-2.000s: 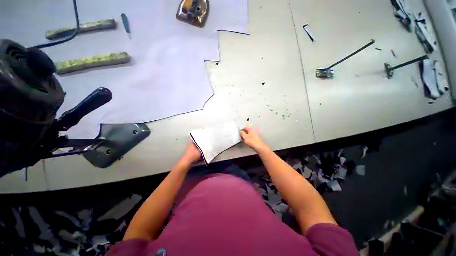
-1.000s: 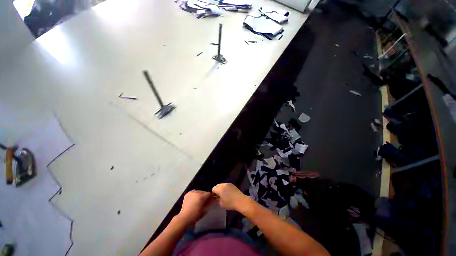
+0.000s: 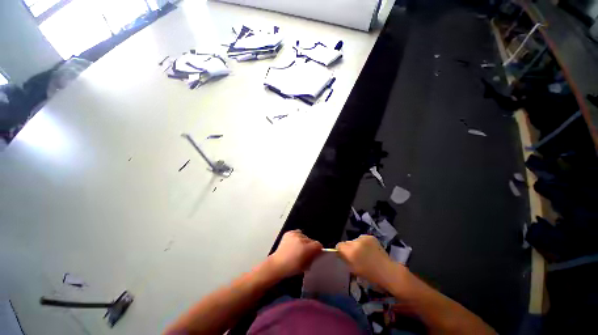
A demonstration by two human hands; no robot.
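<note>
My left hand (image 3: 296, 252) and my right hand (image 3: 364, 254) are side by side in front of my body, beyond the table's front edge. Both are closed on the top edge of a small white-topped cut piece (image 3: 326, 275), which hangs down between them. A thin pale yellowish edge shows between my fingers. The fingertips are hidden behind the hands.
The pale table (image 3: 151, 235) lies to the left, with cut blocks (image 3: 299, 80) at its far end and two metal clamps with rods, one farther (image 3: 221, 169), one nearer (image 3: 119, 308). Scraps (image 3: 387, 229) litter the dark floor. Shelving (image 3: 538, 262) stands right.
The view has turned right and moved along the table, away from the lay and cutting machine. Both hands have lifted the cut piece off the table edge and now hold it hanging by its top edge.
</note>
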